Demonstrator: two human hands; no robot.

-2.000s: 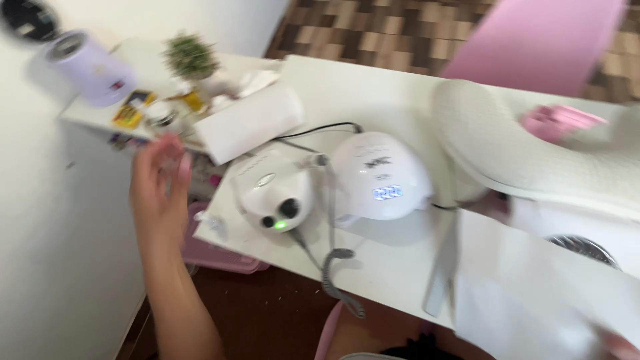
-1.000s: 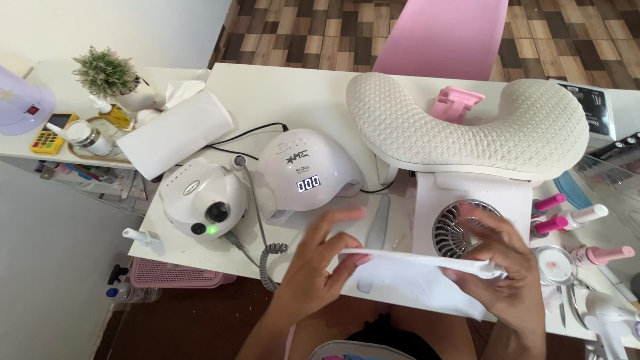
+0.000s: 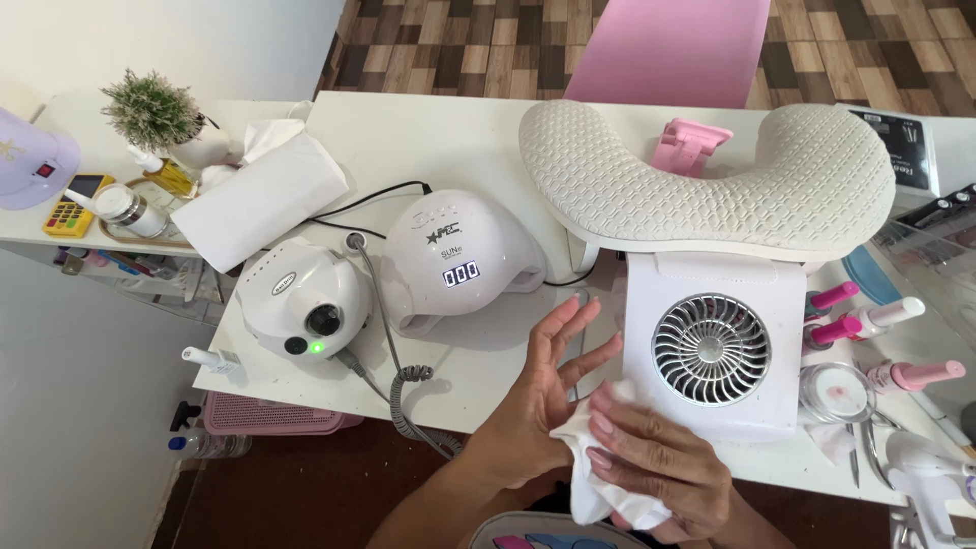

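A crumpled white tissue (image 3: 606,488) is pressed between my hands at the lower middle. My right hand (image 3: 659,454) closes over it, fingers bent against the palm side of my left hand (image 3: 537,404). The left fingers spread upward, and the tissue touches the base of that hand; whether its thumb pinches it is hidden. Just beyond the hands lies a white nail dust collector (image 3: 713,347) with a round metal fan grille. A white nail lamp (image 3: 461,263) showing zeros stands to the left, beside a white nail drill unit (image 3: 301,301) with a green light.
A textured white armrest (image 3: 709,198) spans the back right, around a pink phone stand (image 3: 688,146). Nail polish bottles (image 3: 888,316) and a small glass jar (image 3: 839,393) stand on the right. A coiled grey cord (image 3: 412,375) hangs over the front edge. A paper towel roll (image 3: 259,198) lies back left.
One second ago both hands held a white sheet stretched out flat; now it is bunched up between them. Two seconds ago my left hand was raised near the paper towel roll.
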